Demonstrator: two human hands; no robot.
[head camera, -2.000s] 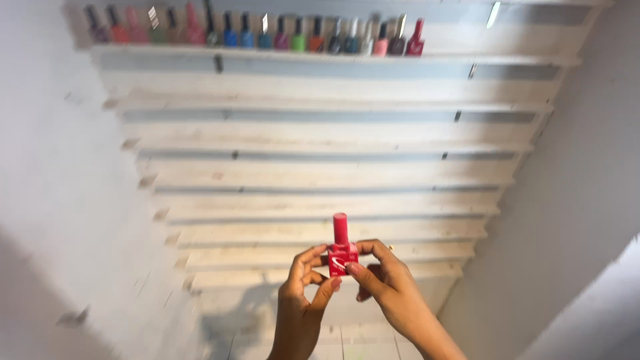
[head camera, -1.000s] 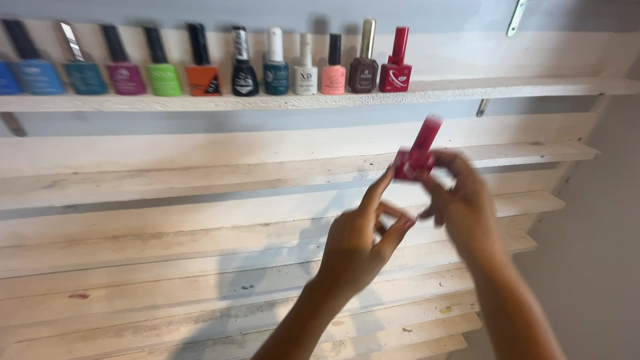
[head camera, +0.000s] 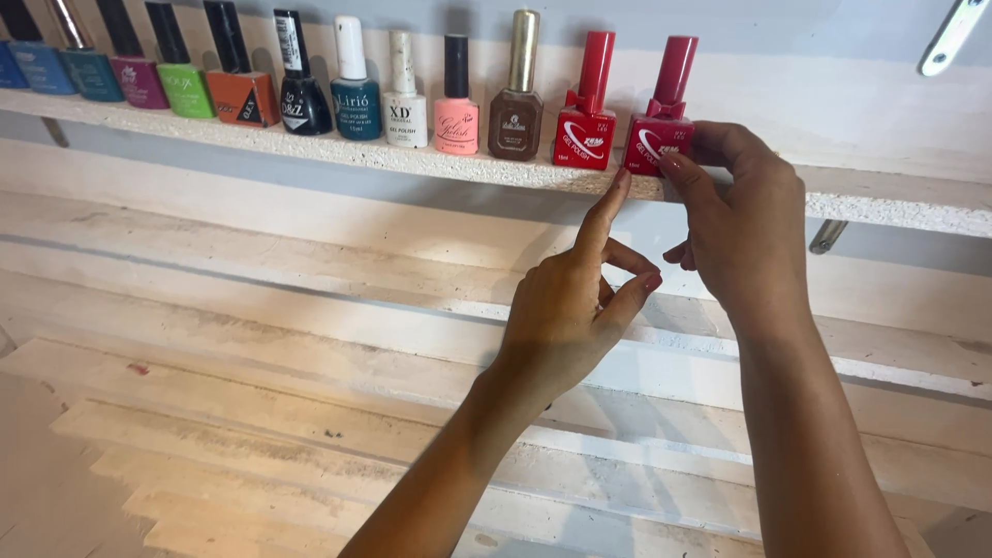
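My right hand (head camera: 744, 209) grips a dark red gel polish bottle (head camera: 659, 139) by its lower right side, thumb in front. The bottle stands upright at the right end of the row on the white top shelf (head camera: 891, 203). The index fingertip of my left hand (head camera: 570, 302) points up at the bottle's lower left corner, near the shelf edge; that hand holds nothing. Just left of the held bottle stands a bright red gel polish bottle (head camera: 585, 139), a small gap between them. A brown polish bottle with a gold cap (head camera: 515, 124) is beside that one.
Farther left along the shelf stand a pink polish bottle (head camera: 457, 128), a white one (head camera: 405, 120), a teal one (head camera: 356, 108) and several more. A metal bracket (head camera: 828, 235) supports the shelf from below. Several white shelves (head camera: 256, 267) run beneath, behind my forearms.
The dark red bottle, held in front of the lower shelves before, is now at the top shelf beside the bright red one. Both hands have moved up to that shelf. The view has moved closer.
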